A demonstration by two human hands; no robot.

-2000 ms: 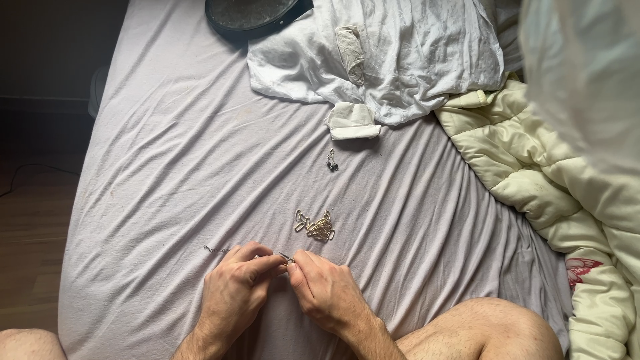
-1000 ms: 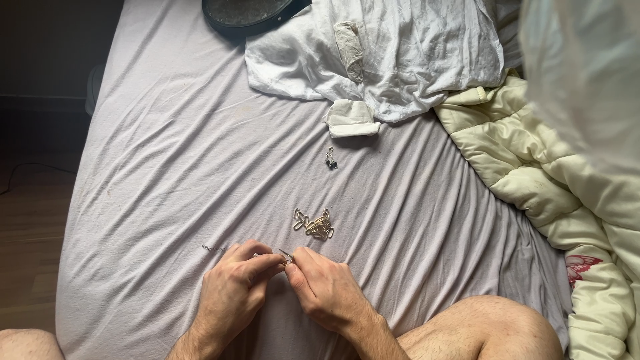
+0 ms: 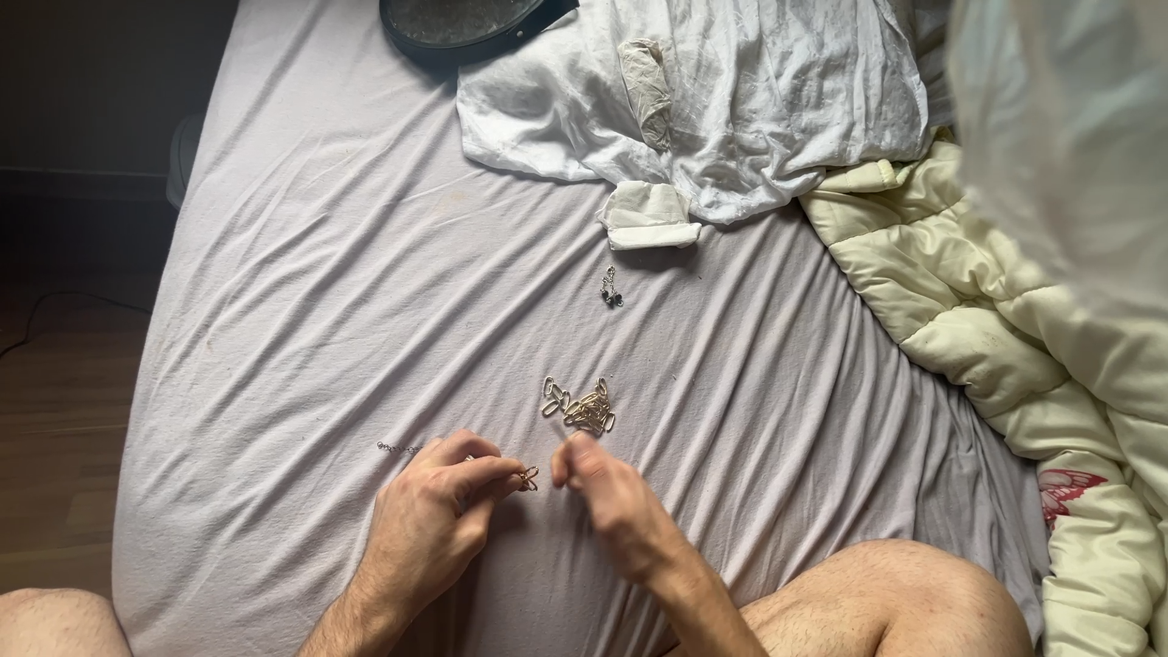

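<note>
My left hand (image 3: 436, 506) pinches a small gold-coloured metal piece (image 3: 528, 477) between thumb and fingertips. A thin chain (image 3: 398, 448) comes out from behind its knuckles and lies on the sheet to the left. To the right, apart from it, my right hand (image 3: 604, 497) is blurred, thumb and fingers close together; a thin thing seems to show at its fingertips, too blurred to name. Just above the right fingertips lies a heap of gold-coloured oval chain links (image 3: 589, 408). Farther up is a small silver-coloured jewellery piece with dark beads (image 3: 611, 290).
A pale fitted sheet (image 3: 301, 301) with many creases covers the bed. At the top are a dark round pan-like object (image 3: 461, 20), white cloth (image 3: 757, 100) and a small folded white pouch or cloth (image 3: 650, 217). A cream quilt (image 3: 985, 338) lies along the right, and my bare knees frame the bottom.
My hands were together at the fingertips; now they are apart, the right one having moved to the right. The gold-coloured piece at my left fingertips now shows plainly.
</note>
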